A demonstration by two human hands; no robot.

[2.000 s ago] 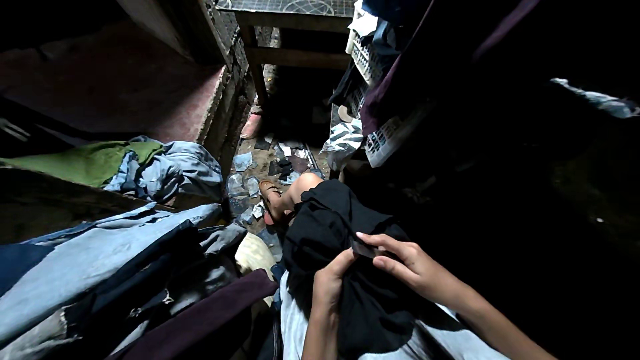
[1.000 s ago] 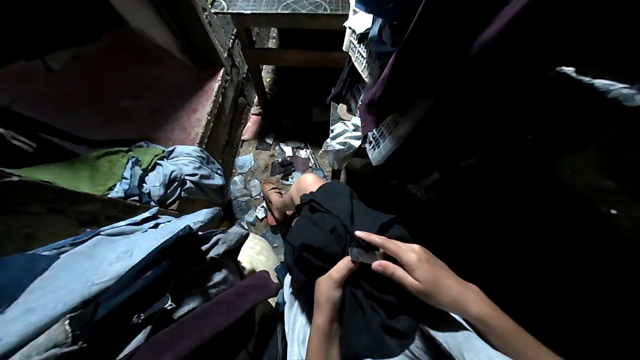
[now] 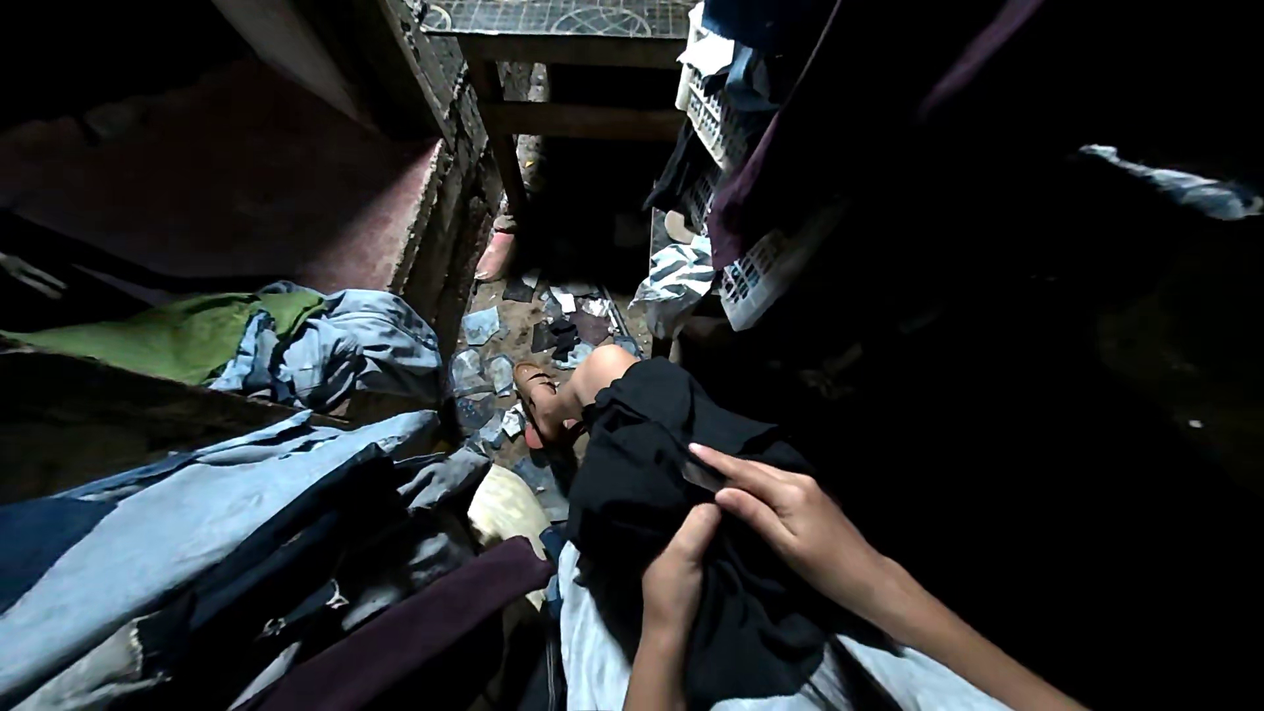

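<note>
A black cloth (image 3: 652, 464) lies bunched over my lap and knee. My left hand (image 3: 681, 568) grips a fold of it, thumb on top, with the fingers mostly hidden in the fabric. Close beside it, my right hand (image 3: 790, 504) pinches a small dark flat piece (image 3: 703, 476), perhaps a blade or a tag, between index finger and thumb against the cloth. White cloth (image 3: 592, 622) shows beneath the black one.
Piled clothes (image 3: 247, 533) lie at my left, with a green cloth (image 3: 168, 336) on a ledge behind. White plastic baskets (image 3: 755, 286) hold garments ahead on the right. Fabric scraps (image 3: 573, 321) litter the floor near my sandalled foot (image 3: 538, 395). A table (image 3: 583, 44) stands beyond.
Both hands stay close together on the black cloth. The fingers of my right hand have shifted slightly around the small dark piece.
</note>
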